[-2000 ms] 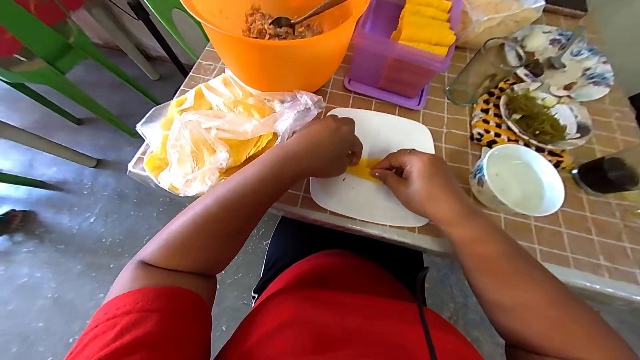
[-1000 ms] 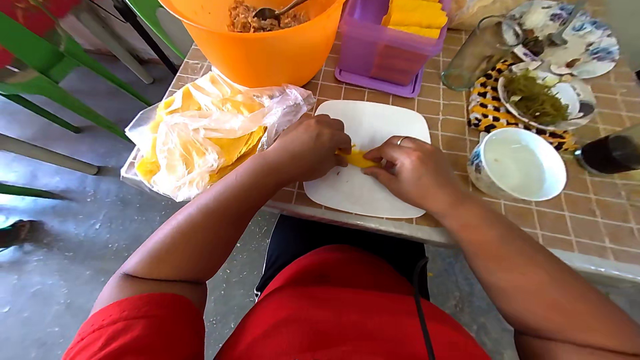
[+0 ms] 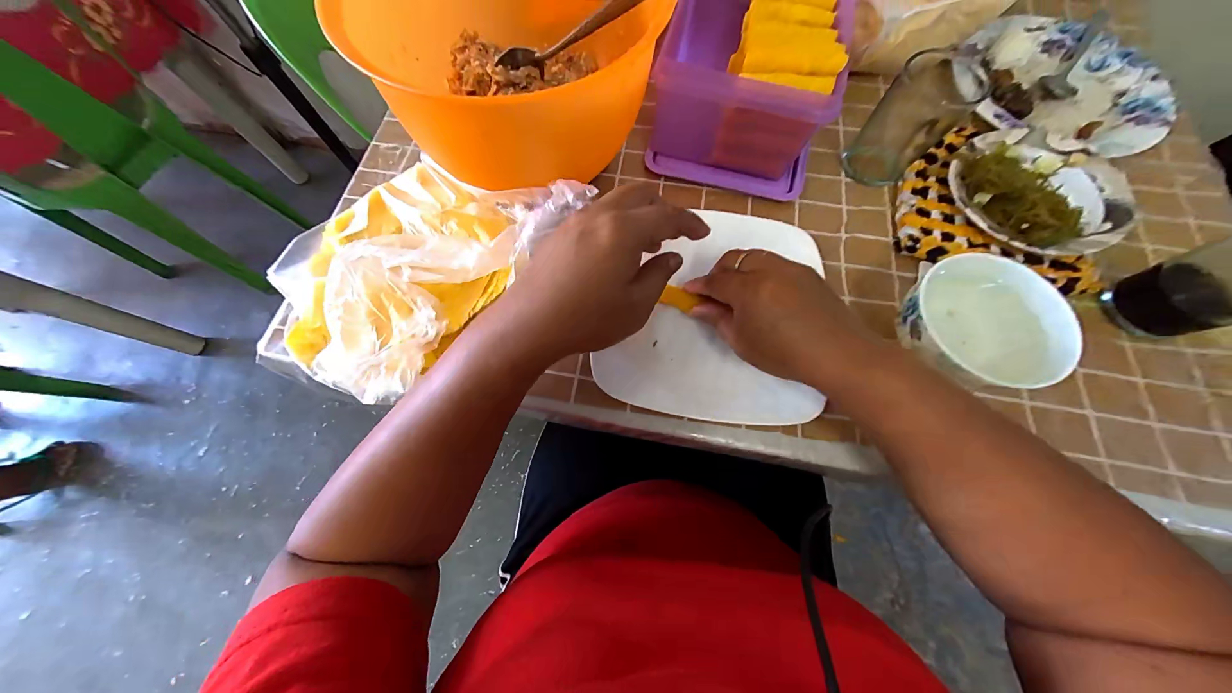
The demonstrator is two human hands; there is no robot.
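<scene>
A small yellow wrapper roll (image 3: pixel 680 298) lies over the white cutting board (image 3: pixel 707 375). My right hand (image 3: pixel 775 313) has its fingertips closed on the roll's right end. My left hand (image 3: pixel 606 269) is at the roll's left end, thumb and fingers apart; whether it touches the roll is hard to see. Left of it, a clear plastic bag (image 3: pixel 385 318) holds yellow wrapper sheets (image 3: pixel 462 303). Behind stand an orange basin (image 3: pixel 520 130) with ground filling (image 3: pixel 481 67) and a spoon (image 3: pixel 568 38), and a purple container (image 3: pixel 736 120) with yellow rolls (image 3: pixel 791 43) stacked in it.
To the right are a white bowl of cloudy liquid (image 3: pixel 1001 322), a bowl of green shredded food (image 3: pixel 1025 197) on a patterned cloth (image 3: pixel 929 207), a clear glass pitcher (image 3: pixel 900 120), a floral plate (image 3: pixel 1141 106) and a glass of dark liquid (image 3: pixel 1169 298). Green chairs (image 3: pixel 144 207) stand at left.
My left hand's thumb and fingers have spread apart at the roll; they were closed together on the yellow wrapper before. My right hand stays at its right end. The wrapper looks narrower than two seconds ago.
</scene>
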